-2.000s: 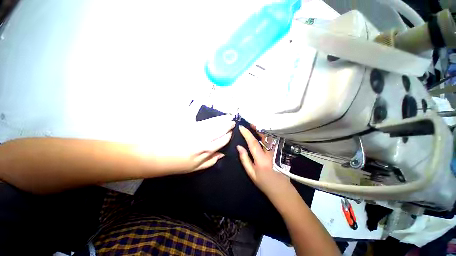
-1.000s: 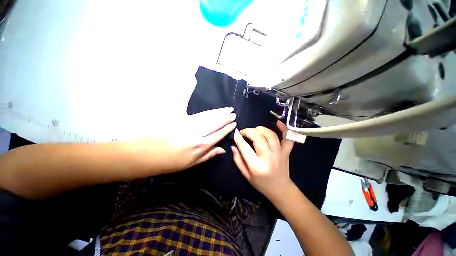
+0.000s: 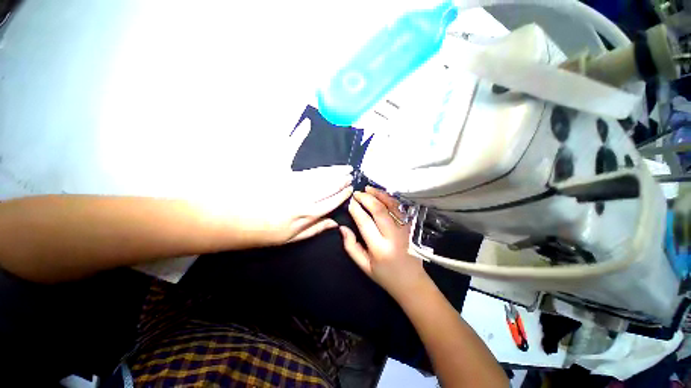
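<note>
A black cut panel (image 3: pixel 325 143) lies under the needle area of the white sewing machine (image 3: pixel 485 144). Its pointed far end, with a pale stitch line, shows beyond the needle; the rest spreads under both hands down to my lap. My left hand (image 3: pixel 314 204) lies flat on the cloth, fingertips beside the presser foot (image 3: pixel 358 178). My right hand (image 3: pixel 383 235) rests on the cloth just right of it, fingertips near the foot, some fingers partly behind the machine's wire guard. Both hands press on the panel. The needle itself is too small to make out.
A turquoise plastic piece (image 3: pixel 383 64) lies above the machine's left end. Red-orange nippers (image 3: pixel 517 328) lie lower right on the white table (image 3: pixel 485 322), beside a black scrap (image 3: pixel 558 331). White cloth (image 3: pixel 633 350) is bunched at lower right. A pale curved bar (image 3: pixel 530 270) runs along the machine.
More of the panel shows beyond the needle than two seconds ago. The view tilted closer to the machine a second ago and has returned. Both hands stay on the cloth near the foot.
</note>
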